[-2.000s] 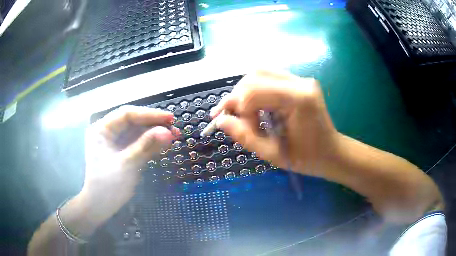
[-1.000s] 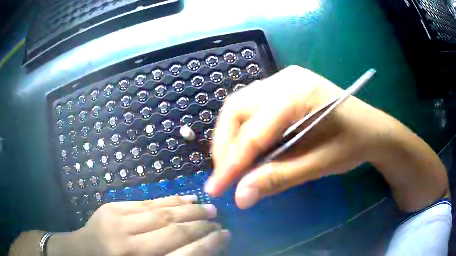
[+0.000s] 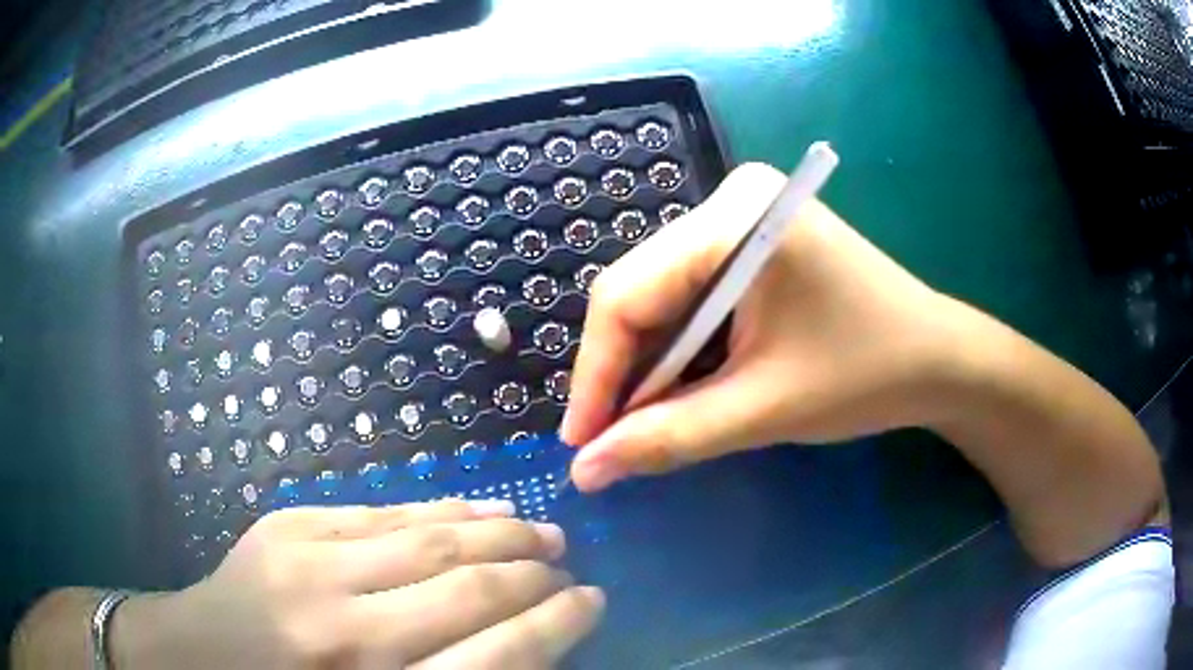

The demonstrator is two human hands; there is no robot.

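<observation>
My right hand (image 3: 733,327) holds silver tweezers (image 3: 746,268) like a pen, the tips pointing down at the rows of tiny white pads (image 3: 534,496) on the blue film (image 3: 785,524). My left hand (image 3: 406,589) lies flat on the film, fingers together, fingertips beside the pads. The film covers the near part of the black tray (image 3: 135,282), whose pockets hold round shiny components (image 3: 513,158). A small whitish rounded piece (image 3: 492,327) lies on the tray's middle. The exact tweezer tips are hard to see.
Another black tray (image 3: 262,59) lies at the far left. More black trays (image 3: 1125,79) stand at the far right. The green mat (image 3: 903,157) shows glare behind the tray. A white sleeve (image 3: 1099,609) covers my right forearm at lower right.
The view has shifted down. My left hand has come down from over the tray to rest flat on the film. The tweezers have swung from lying back across my right hand to a steeper, pen-like hold.
</observation>
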